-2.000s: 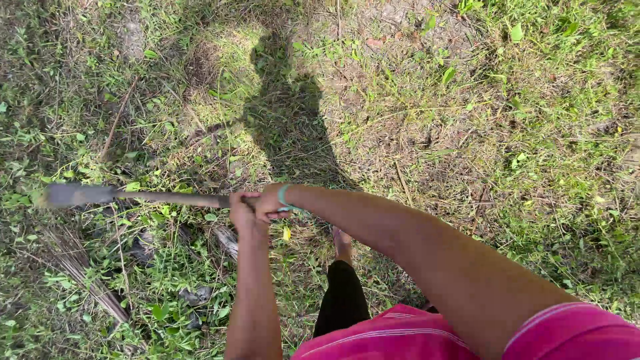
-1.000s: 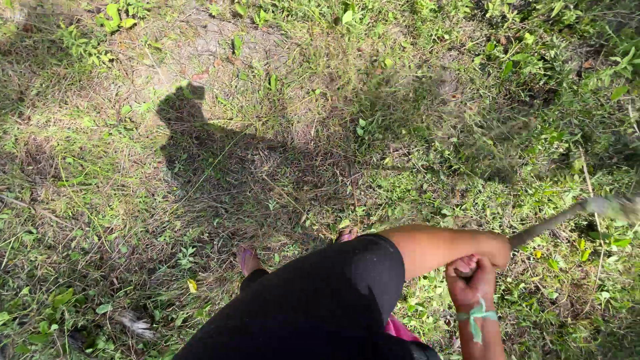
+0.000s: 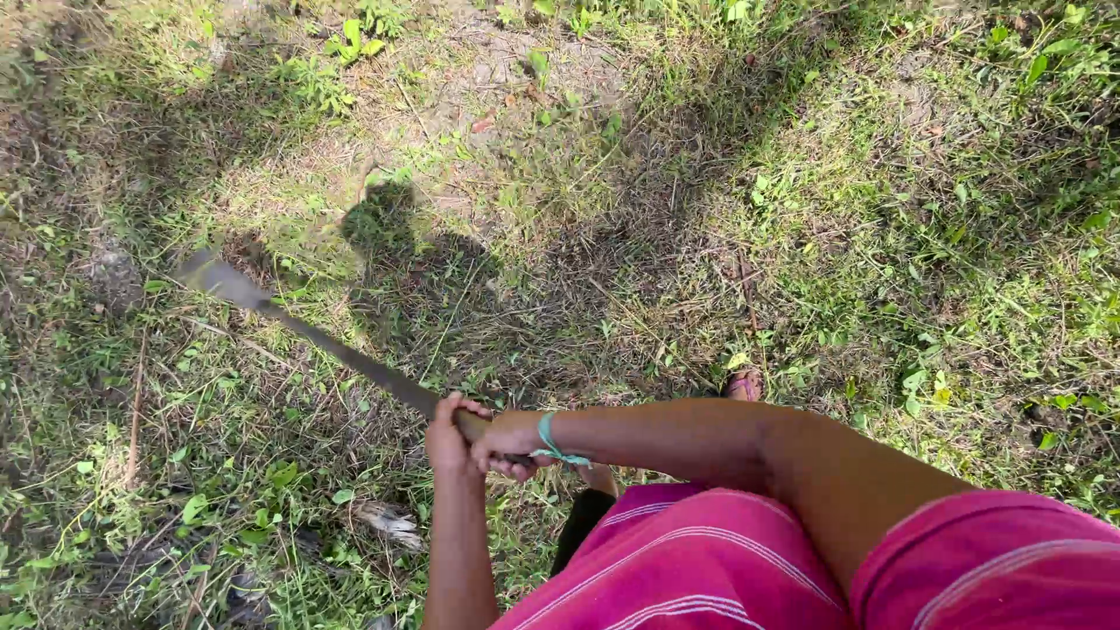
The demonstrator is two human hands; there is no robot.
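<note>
A long, narrow tool with a dark shaft and a wider, flat end [image 3: 350, 357] reaches up and left over the grass; its far end is motion-blurred, so its exact kind is unclear. My left hand [image 3: 451, 433] is closed around the handle. Just behind it, toward the handle's butt, my right hand [image 3: 509, 440] grips too, the two hands close together. A teal band [image 3: 549, 439] circles my right wrist. How high the flat end is above the ground cannot be told.
Low grass and leafy weeds [image 3: 919, 262] cover the ground, with dry cut stalks [image 3: 612, 297] in the middle. A piece of weathered wood [image 3: 391, 523] lies at the lower left. My feet, one in a sandal [image 3: 744, 385], stand below the shadow.
A second ago the tool pointed out to the right, with both hands at the lower right. Now both hands and the tool are over to the left. The view has shifted too.
</note>
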